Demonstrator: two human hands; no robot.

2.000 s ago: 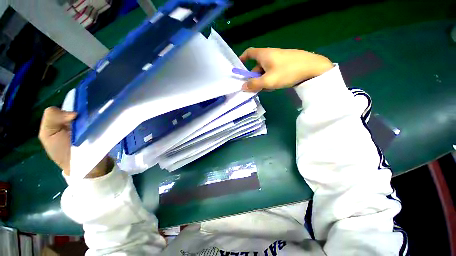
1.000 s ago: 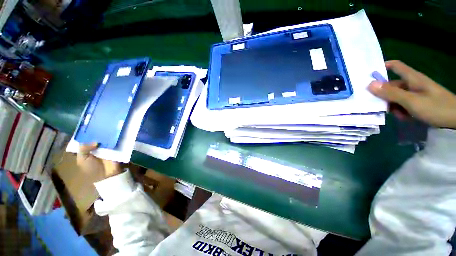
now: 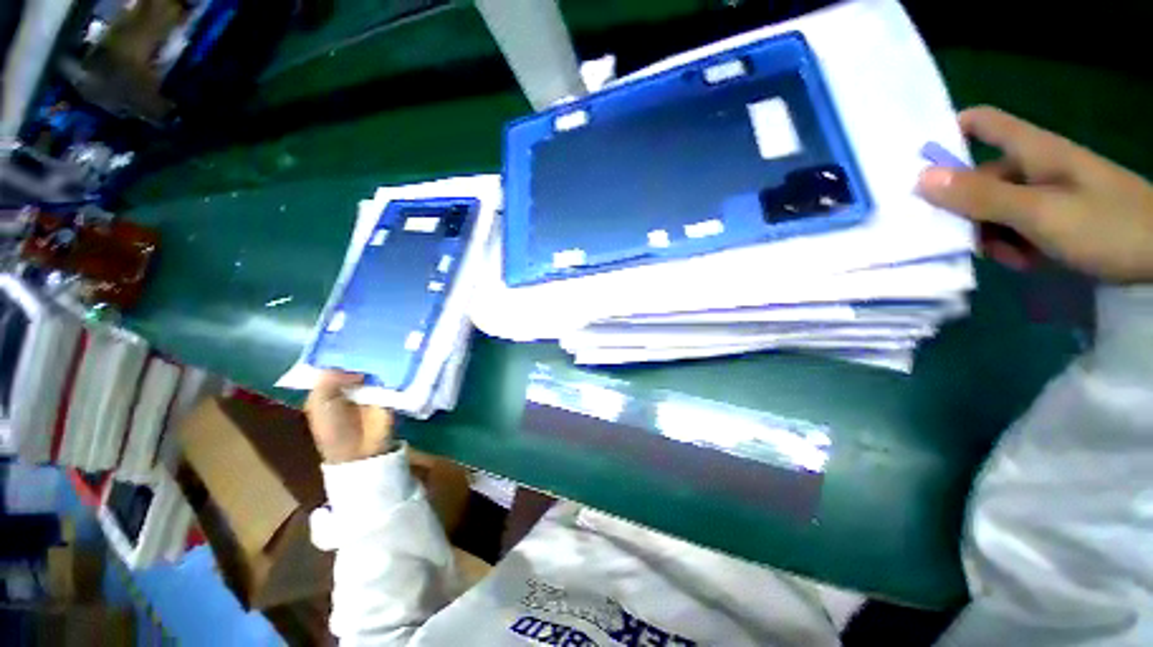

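Note:
A blue tablet back cover point(image 3: 398, 297) lies turned sideways on white sheets on the left stack. My left hand point(image 3: 347, 421) holds its near edge with the sheet under it. A second blue cover point(image 3: 664, 164) with white patches lies on the main stack's white sheets point(image 3: 784, 316). My right hand point(image 3: 1043, 196) is at the right edge of that stack's top sheet and holds the purple tweezers point(image 3: 943, 157). The tweezers' tip and whether the fingers pinch the sheet are unclear.
A shiny liner strip point(image 3: 740, 432) lies on a dark strip point(image 3: 683, 465) near the green bench's front edge. A grey post point(image 3: 531, 51) stands behind the stacks. A cardboard box point(image 3: 253, 474) and stacked white trays point(image 3: 108, 398) are at the lower left.
The cover in my left hand has moved right and down onto the left stack, hiding the cover beneath. My right hand has shifted slightly; the main stack's top sheet remains beside it.

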